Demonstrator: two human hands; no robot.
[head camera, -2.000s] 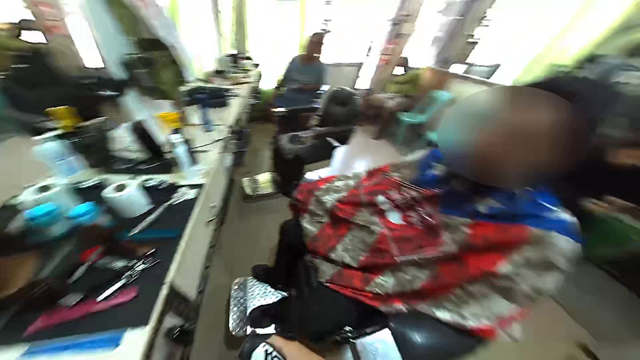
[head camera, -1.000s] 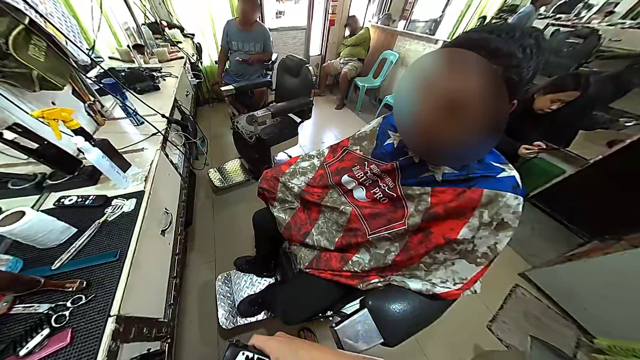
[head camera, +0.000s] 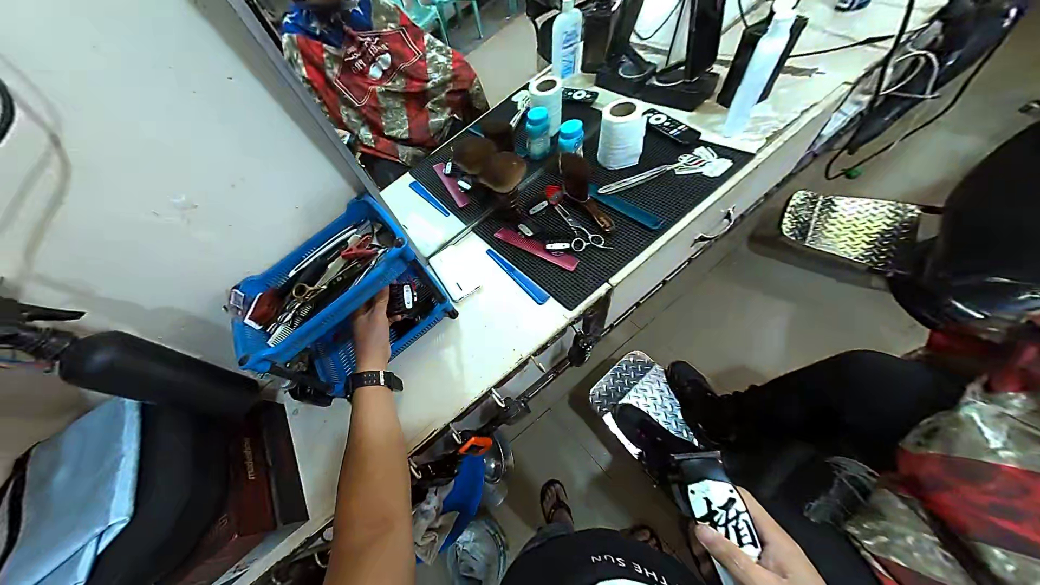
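Observation:
A black-and-white hair clipper (head camera: 719, 508) is gripped in my right hand (head camera: 751, 544), low in view beside the seated person's dark trousers. My left hand (head camera: 373, 329), with a watch on the wrist, reaches into the lower tier of a blue plastic basket (head camera: 325, 325); its fingertips are hidden, so whether they hold anything cannot be told. The upper tier holds scissors (head camera: 302, 294), combs and other tools. Right of the basket, a black mat (head camera: 605, 276) carries a pink comb (head camera: 536, 249), scissors (head camera: 587, 237), a brown-handled brush (head camera: 578, 183) and a teal comb (head camera: 630, 209).
A mirror (head camera: 309, 106) stands behind the white counter (head camera: 422, 390). Toilet rolls (head camera: 622, 138), small blue-capped bottles (head camera: 570, 136) and a spray bottle (head camera: 760, 73) stand on the counter. A metal footrest (head camera: 638, 398) holds the caped person's shoes. Cables hang at the upper right.
The view has swung far left and down to the counter. My left hand, not visible before, is now in the blue basket. My right hand still holds the clipper.

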